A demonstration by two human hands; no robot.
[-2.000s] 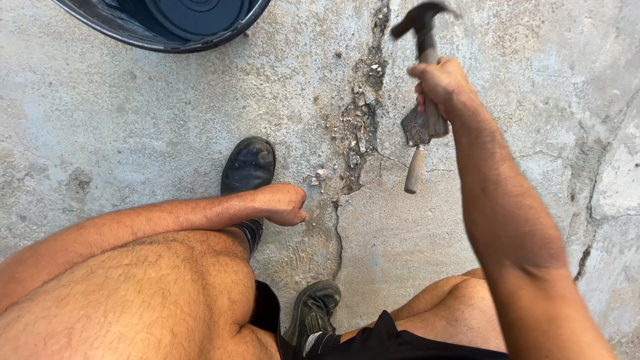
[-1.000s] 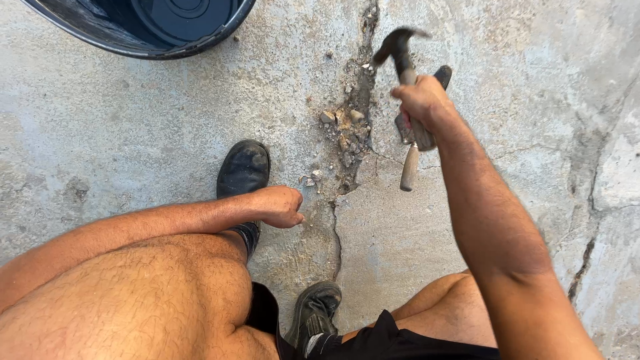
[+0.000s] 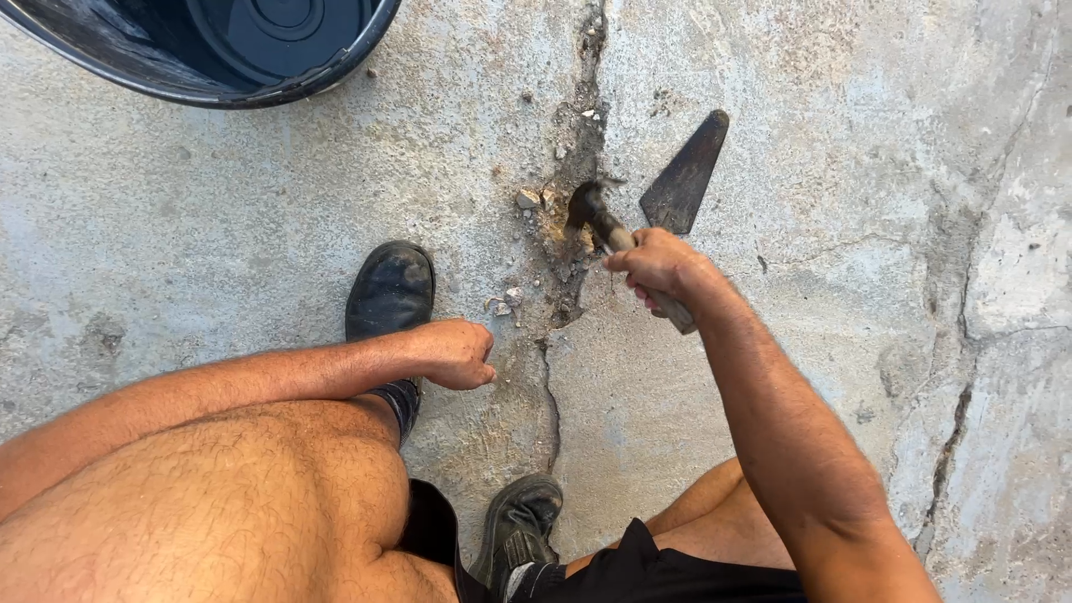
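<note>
My right hand (image 3: pixel 662 272) grips the wooden handle of a claw hammer (image 3: pixel 593 208). The slightly blurred hammer head is over the broken crack (image 3: pixel 576 155) in the concrete, among loose rubble (image 3: pixel 528 199). Just beyond that hand lies a trowel (image 3: pixel 687 176) with a dark, worn metal blade; its handle is hidden behind my hand and forearm. My left hand (image 3: pixel 456 353) hangs over the left knee with curled fingers, above the concrete left of the crack. No object shows in it.
A dark bucket (image 3: pixel 251 99) stands at the upper left. My black shoes (image 3: pixel 390 289) rest on the concrete, one left of the crack and one at its lower end. Small concrete chips (image 3: pixel 505 301) lie between the left shoe and the crack. Another crack (image 3: pixel 950 452) runs down the right side.
My right hand has brought the hammer down and left, from beside the crack onto its rubble. More loose chunks show in the crack than two seconds ago. My left hand has stayed in place.
</note>
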